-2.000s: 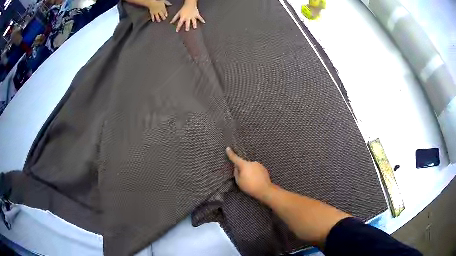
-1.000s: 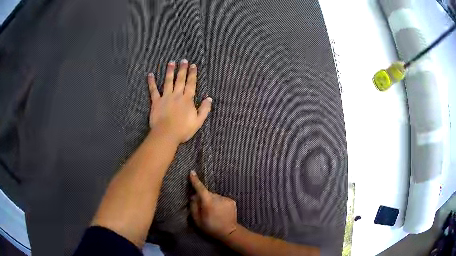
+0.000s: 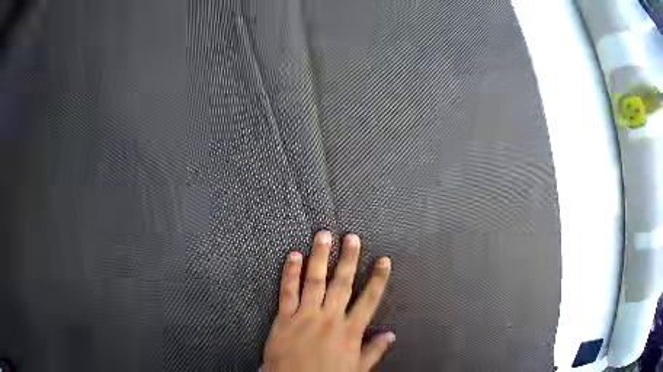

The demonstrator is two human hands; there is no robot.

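Grey-brown fabric (image 3: 436,218) with a fine mesh-like texture fills most of the view. Two long ridges or creases run down its middle from the top edge to my fingertips. My left hand (image 3: 320,320) lies palm down on the fabric at bottom centre, fingers spread and pointing away from me, holding nothing. Its wrist is cut off by the bottom edge. My right hand is out of the picture. The left part of the fabric is dark and blurred.
A white table strip (image 3: 581,182) runs along the fabric's right edge. Beyond it lies a long pale roll with beige bands (image 3: 643,272). A yellow smiley-face piece (image 3: 632,110) shows in front of the roll. A small black rectangle, apparently a phone (image 3: 587,353), lies at lower right.
The view has shifted along the fabric. My left hand came in and now sits lower in the picture; my right hand has left view. The other person's hands and the yellow strip are gone from view.
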